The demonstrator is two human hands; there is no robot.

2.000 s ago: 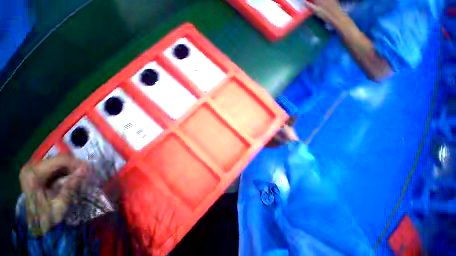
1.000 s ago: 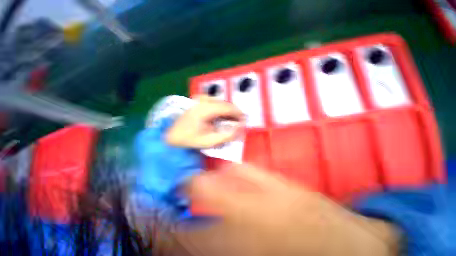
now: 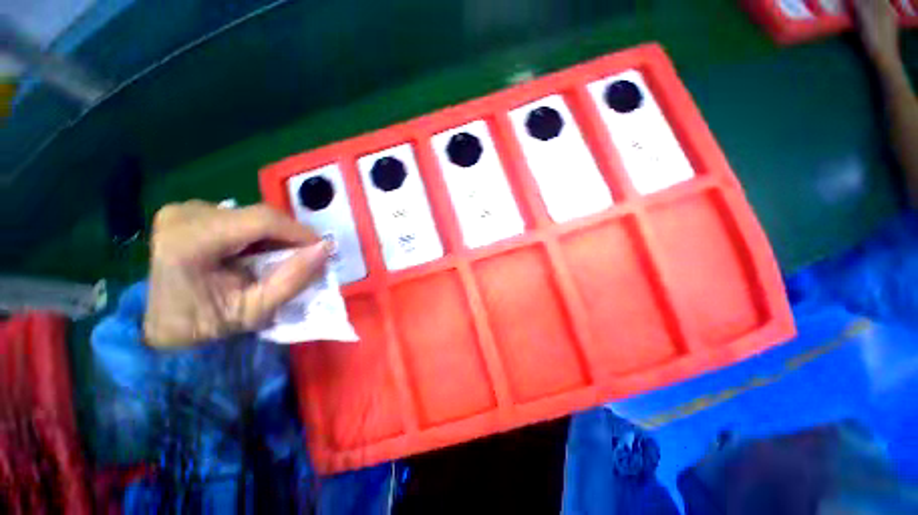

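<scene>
The red compartment tray (image 3: 458,264) lies tilted in front of me. Its far row holds several white units (image 3: 480,206), each with a black round part (image 3: 464,149) near its far end. Most show small dark print; on the second from the right I see none clearly. The near-row pockets are empty. My left hand (image 3: 226,277) pinches a white label strip (image 3: 314,307) between thumb and fingers, its fingertips over the leftmost unit (image 3: 345,236). The strip's free end hangs over the near left pocket. My right hand is not in view.
The tray lies on a dark green surface (image 3: 705,131). A neighbouring red tray (image 3: 790,30) with another person's hand and arm (image 3: 891,96) is at the upper right. A blurred spare red tray (image 3: 35,392) stands at the left edge. Blue floor shows at the lower right.
The view has shifted, so the tray sits further left than one second ago. The large blurred arm in the foreground has left the picture. My left hand still holds the strip by the leftmost unit.
</scene>
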